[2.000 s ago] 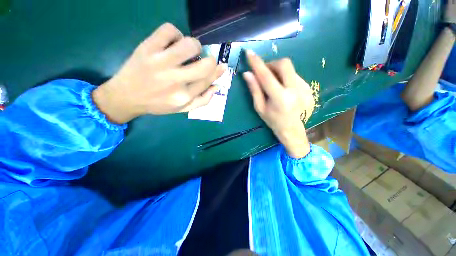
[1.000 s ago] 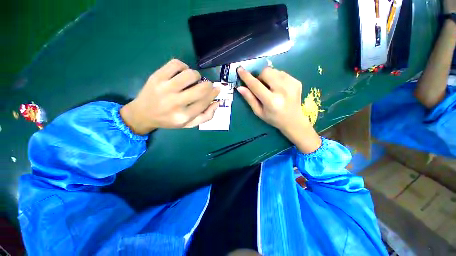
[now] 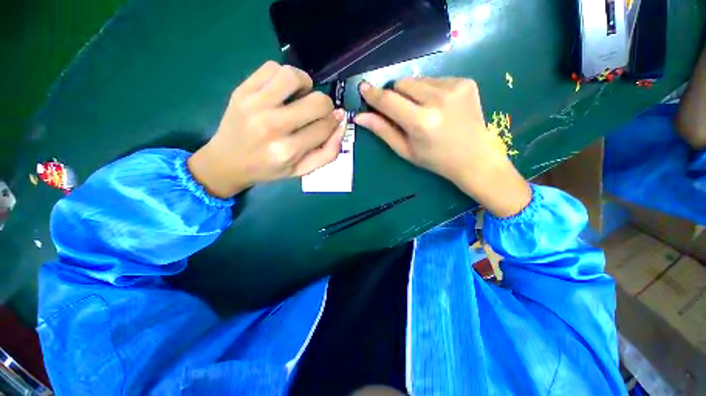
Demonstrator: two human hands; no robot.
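Note:
A display assembly (image 3: pixel 364 35) lies black front up on the bench, its screen dark. Its short dark flex cable (image 3: pixel 340 93) runs from the lower edge towards a small white test board (image 3: pixel 329 179). My left hand (image 3: pixel 271 131) pinches the upper end of the board, its fingers covering part of it. My right hand (image 3: pixel 433 128) is on the other side, thumb tip by the join of cable and board, index fingertip just below the screen. Its thumb and index are apart with nothing visible between them. Whether the cable is fastened to the board is hidden.
Black tweezers (image 3: pixel 368 215) lie below the board. Yellow scraps (image 3: pixel 500 133) lie by my right wrist. Stacked screens (image 3: pixel 604 42) are at the upper right. A red-and-white wrapped item (image 3: pixel 56 175) is at far left. Another person's arm (image 3: pixel 691 116) shows at the right edge.
The view has shifted. My left fingers remain at the board's upper end; my right thumb has moved closer to the join. The screen stays dark.

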